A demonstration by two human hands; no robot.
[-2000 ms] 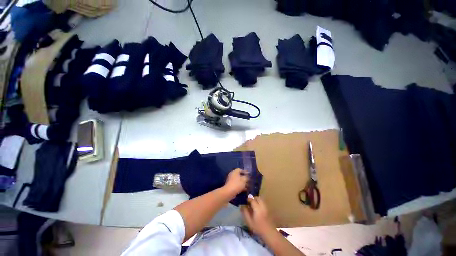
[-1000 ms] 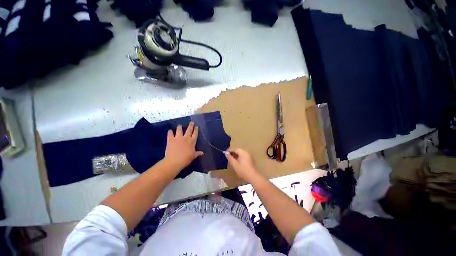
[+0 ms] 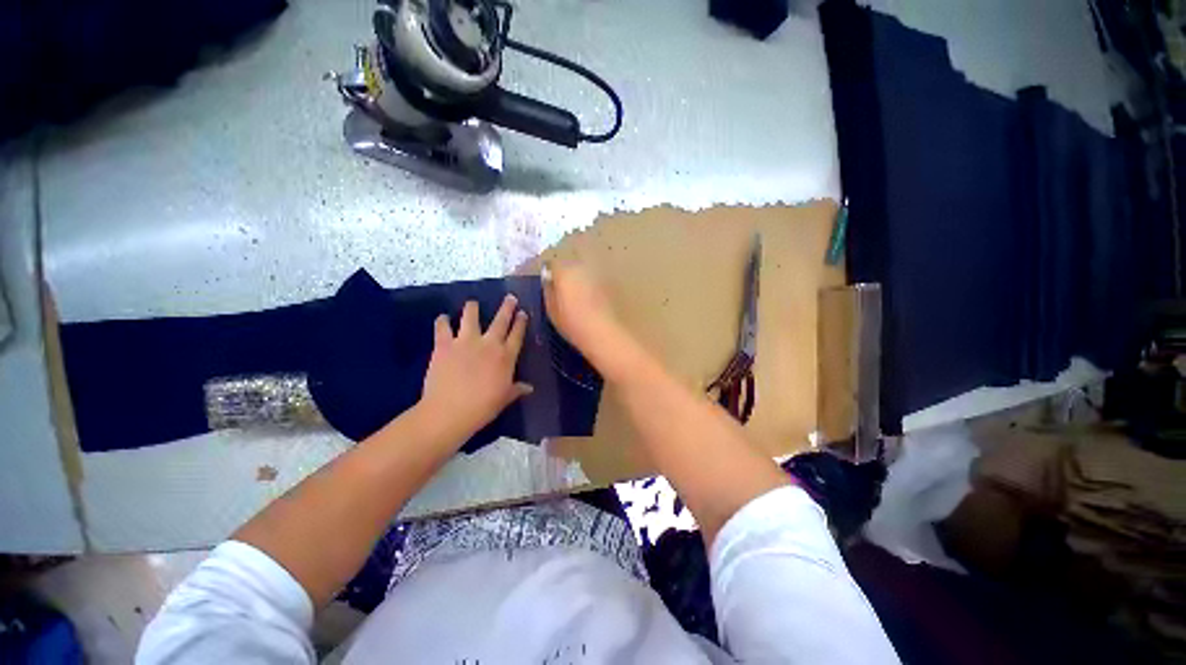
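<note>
Dark navy cut panels (image 3: 195, 351) lie flat across the table and onto the brown card. A clear pinkish ruler (image 3: 540, 409) lies crosswise over the cloth near its right end. My left hand (image 3: 475, 364) is spread palm down on the cloth, fingertips by the ruler's left edge. My right hand (image 3: 581, 305), slightly blurred, pinches a small white piece that looks like tailor's chalk (image 3: 548, 274), at the ruler's far end by the cloth's top edge. Faint pale lines show on the cloth below it. A mottled silver weight (image 3: 264, 403) sits at the cloth's lower edge.
The round-knife cutter (image 3: 436, 91) stands beyond the cloth, cord looping right. Shears (image 3: 745, 338) lie on the brown card (image 3: 663, 247), partly behind my right forearm. A clear block (image 3: 865, 370) and teal-green pen (image 3: 838, 234) lie at the card's right. A large navy stack (image 3: 956, 221) is beyond.
The view has moved closer to the cloth. My right hand has moved from the near part of the ruler up to its far end. My left hand has stayed spread on the cloth.
</note>
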